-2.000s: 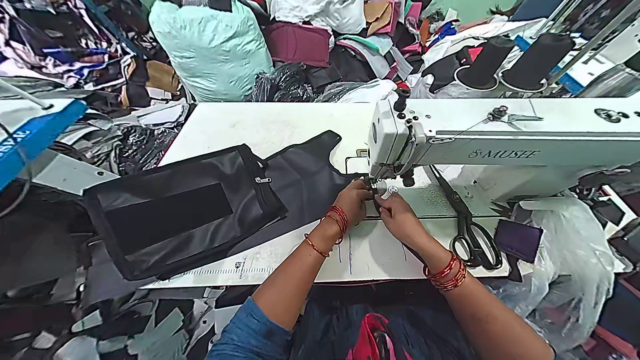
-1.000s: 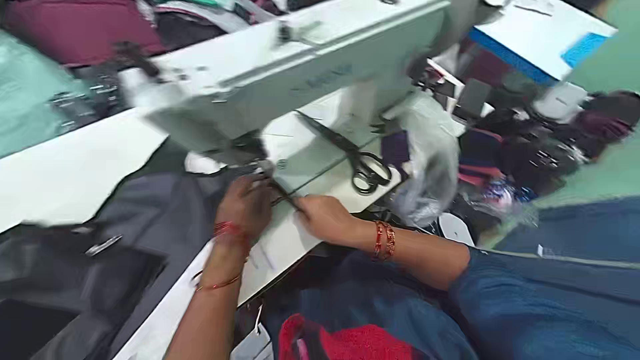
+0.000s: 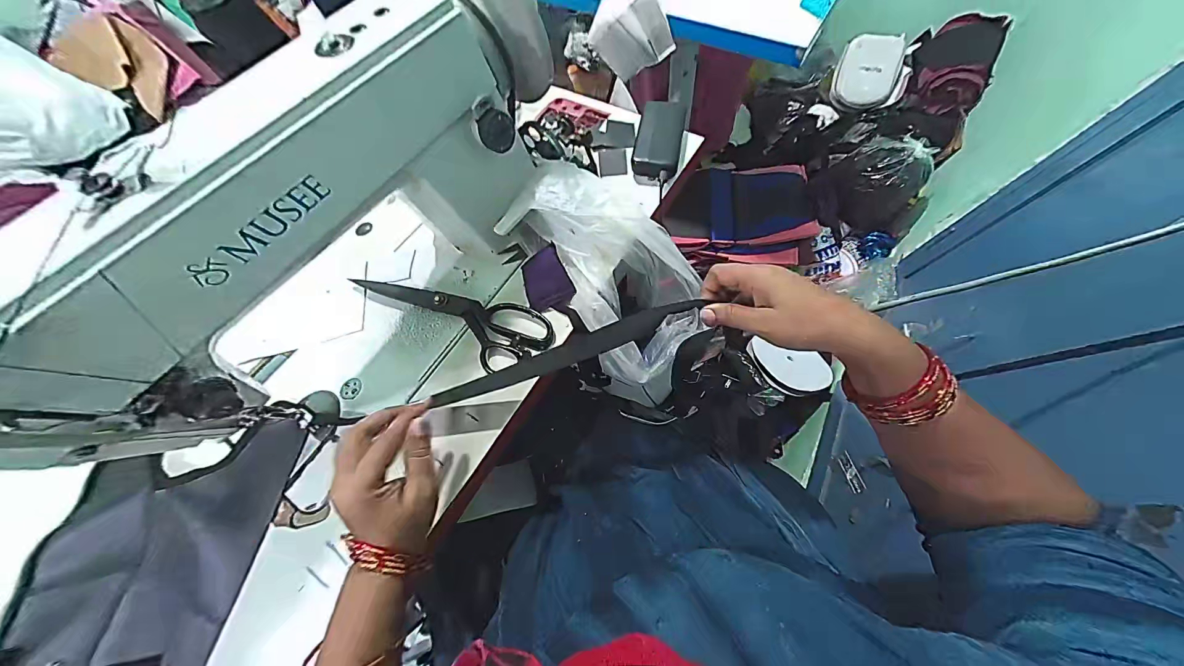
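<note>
A narrow black fabric strip stretches from near the needle area of the sewing machine toward the right. Its far end is pinched between the thumb and fingers of my right hand. Close to the machine, my left hand has its fingertips on the strip near the presser foot. Dark grey fabric lies at the left, its edge reaching the needle area. Black-handled scissors rest on the machine bed behind the strip, blades pointing left. The needle itself cannot be made out.
Beside the scissors lies a dark purple piece. A clear plastic bag hangs at the table's right end. A white reel sits below my right hand. Folded fabrics and black bundles are piled by the green wall.
My right hand has moved away from the machine to the right, and the strip now spans between my hands. The view has turned strongly to the right.
</note>
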